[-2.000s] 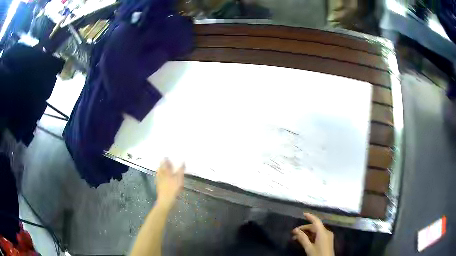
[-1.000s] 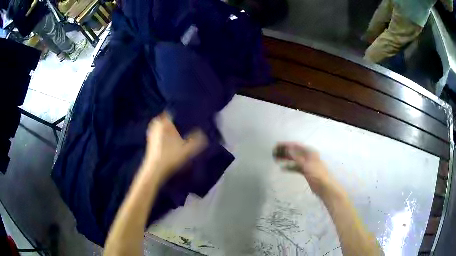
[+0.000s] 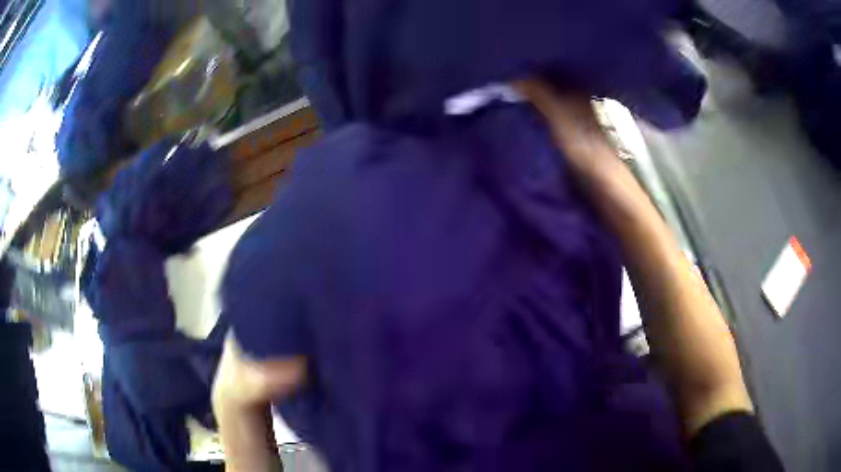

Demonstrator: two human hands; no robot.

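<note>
A large navy-purple garment bundle (image 3: 415,277) fills the middle of the view, narrowed near its upper part. A whitish tag or strip (image 3: 479,98) shows at the narrow part. My left hand (image 3: 247,380) holds the bundle's lower left edge, its thumb over the fabric. My right hand (image 3: 562,115) reaches across the right side and grips the narrow part beside the whitish piece; its fingertips are hidden in the cloth. Both hands are blurred.
Another navy bundle (image 3: 148,313) lies at the left. The white board (image 3: 203,286) and brown slats (image 3: 272,157) show behind. A phone-sized slab, lit white and red (image 3: 787,278), lies on the grey table (image 3: 738,203) at right.
A bundle now covers most of the white board, which was largely bare before. Both hands, empty-looking or blurred earlier, are now on it. The view has swung right, bringing the lit slab back.
</note>
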